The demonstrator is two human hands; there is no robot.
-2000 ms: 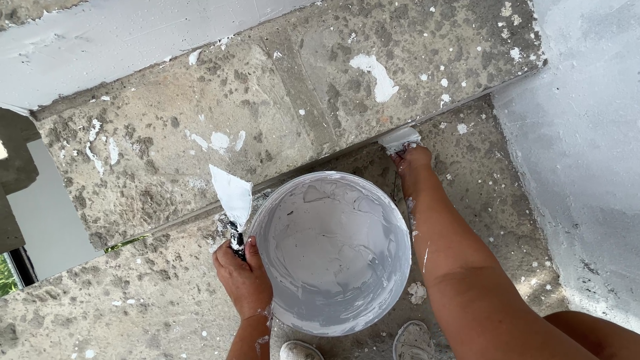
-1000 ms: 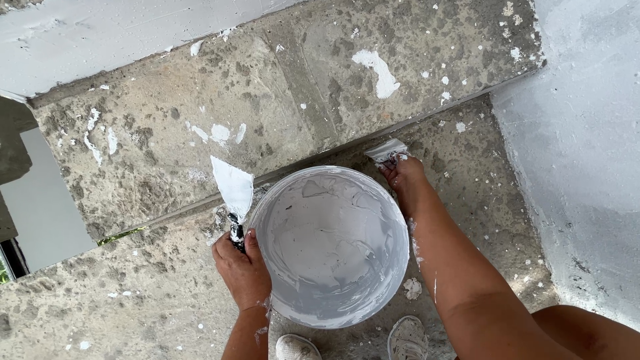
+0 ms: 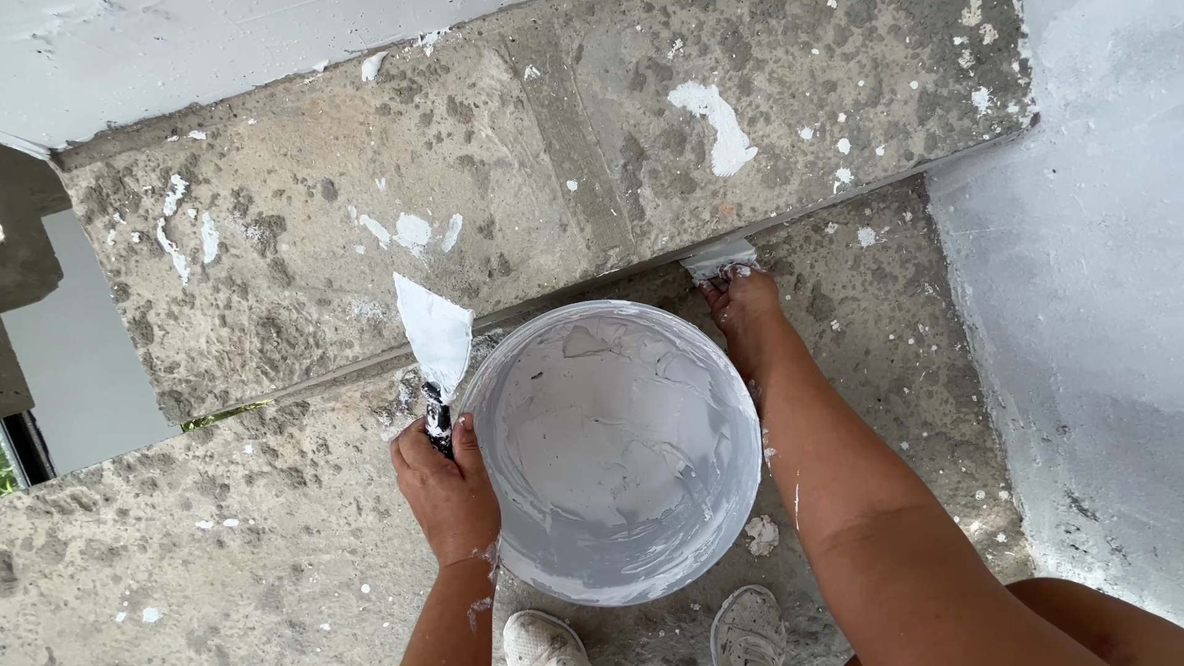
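My left hand (image 3: 449, 486) grips the black handle of a putty knife (image 3: 433, 338), whose wide blade is coated in white compound and points up past the bucket's left rim. A round bucket (image 3: 610, 453) with pale grey compound inside stands between my arms; my left thumb is at its rim. Beyond the rim on the right, my right hand (image 3: 743, 301) holds a second flat scraper blade (image 3: 721, 259), smeared with compound, against the edge where the upper concrete step meets the lower one. Its handle is hidden.
An upper concrete step (image 3: 462, 185), spattered with white, crosses the view above a lower concrete surface (image 3: 259, 536). A grey-white coated wall (image 3: 1091, 277) rises on the right, another wall (image 3: 231, 55) at upper left. An opening lies at far left. My shoes (image 3: 749, 629) stand below the bucket.
My right hand with its scraper has shifted slightly along the step's edge. My left hand still holds the putty knife beside the bucket.
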